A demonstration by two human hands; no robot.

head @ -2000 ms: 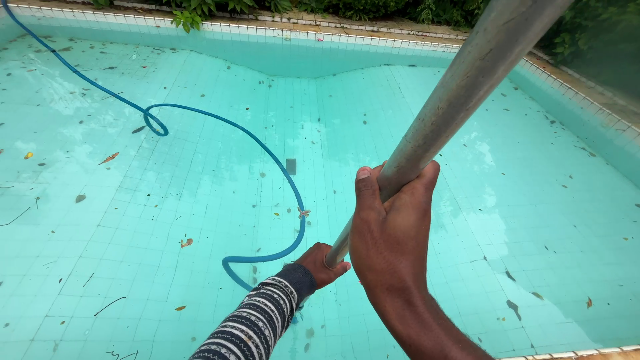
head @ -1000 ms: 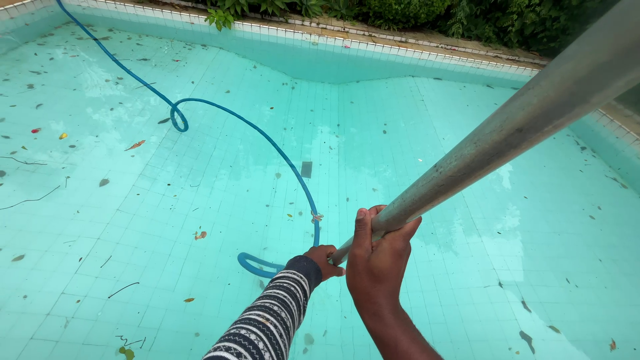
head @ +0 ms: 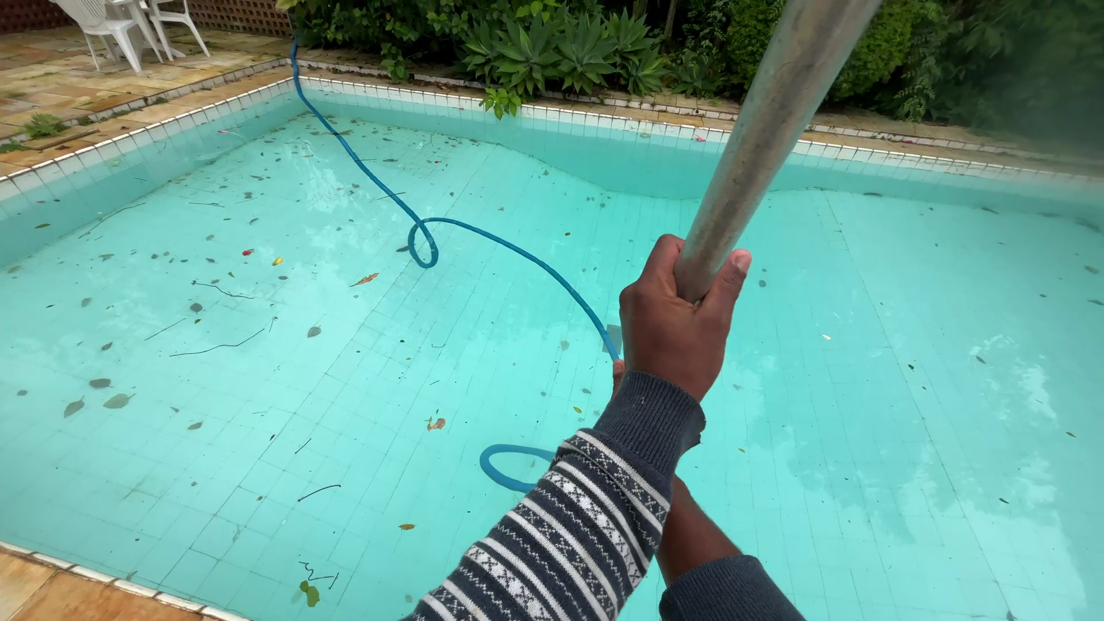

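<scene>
A grey metal pole [head: 768, 129] rises toward the upper right over the swimming pool. My left hand [head: 677, 323], in a patterned dark sleeve, is closed around it. Behind and below, mostly hidden by the left hand and sleeve, is my right hand [head: 618, 373]; a fingertip and the forearm show, and its grip is out of sight. The pole's lower part is also hidden. A blue hose [head: 552, 267] runs from the far left corner across the water, loops once, and passes behind my hands. Another bend of it lies left of my sleeve.
The pool's tiled far edge [head: 552, 116] borders green plants [head: 552, 52]. White plastic chairs [head: 108, 30] stand on stone paving at the upper left. Leaves and twigs are scattered through the pool. A stone-paved near edge [head: 78, 591] shows at the lower left.
My left hand, earlier lower on the pole than my right, now grips above it. My right hand has gone down behind the left. The view has tilted up, showing the chairs.
</scene>
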